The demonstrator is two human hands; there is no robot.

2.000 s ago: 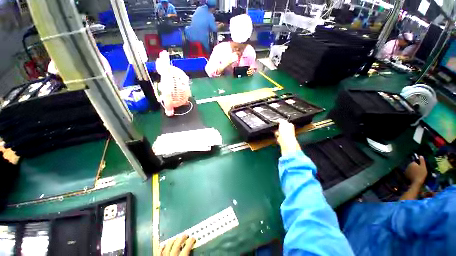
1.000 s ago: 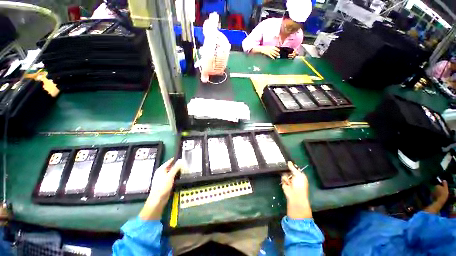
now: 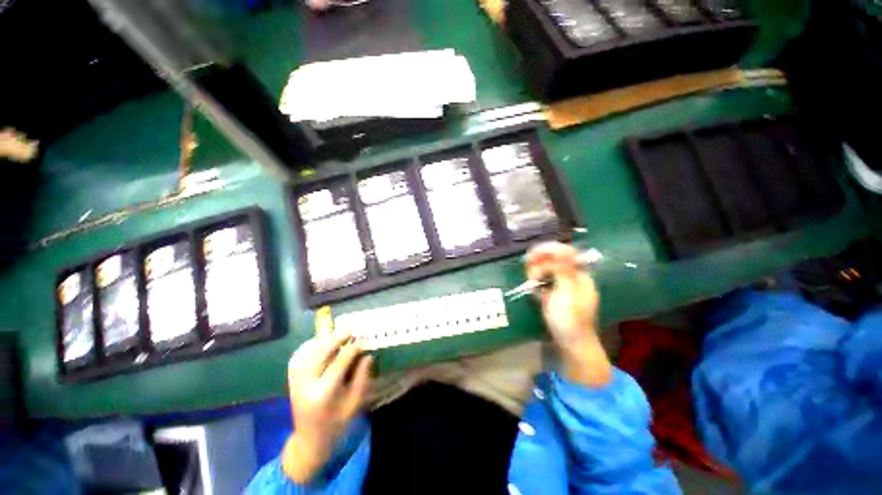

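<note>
A foam tray (image 3: 438, 261) with four phone housings lies in front of me, blurred. A white adhesive sheet (image 3: 435, 320) with rows of dark dots lies just below it. My left hand (image 3: 329, 382) is at the sheet's left end, fingertips on or beside it; whether it grips the sheet is unclear. My right hand (image 3: 566, 300) holds tweezers (image 3: 527, 288), their tip close to the sheet's right end. Any piece at the tip is too small to tell.
Another filled tray (image 3: 268, 290) lies left. An empty black tray (image 3: 740, 189) lies right. Stacked trays (image 3: 658, 60) stand beyond on brown cardboard (image 3: 667, 95). White sheets (image 3: 377, 85) are piled behind the work tray. A metal upright (image 3: 208, 92) stands back left. A co-worker's blue sleeve (image 3: 793, 372) is at right.
The view has tilted down. Both my hands have let go of the middle tray, which now lies on the bench. My left hand has moved to the sheet and my right hand brings the tweezers near it.
</note>
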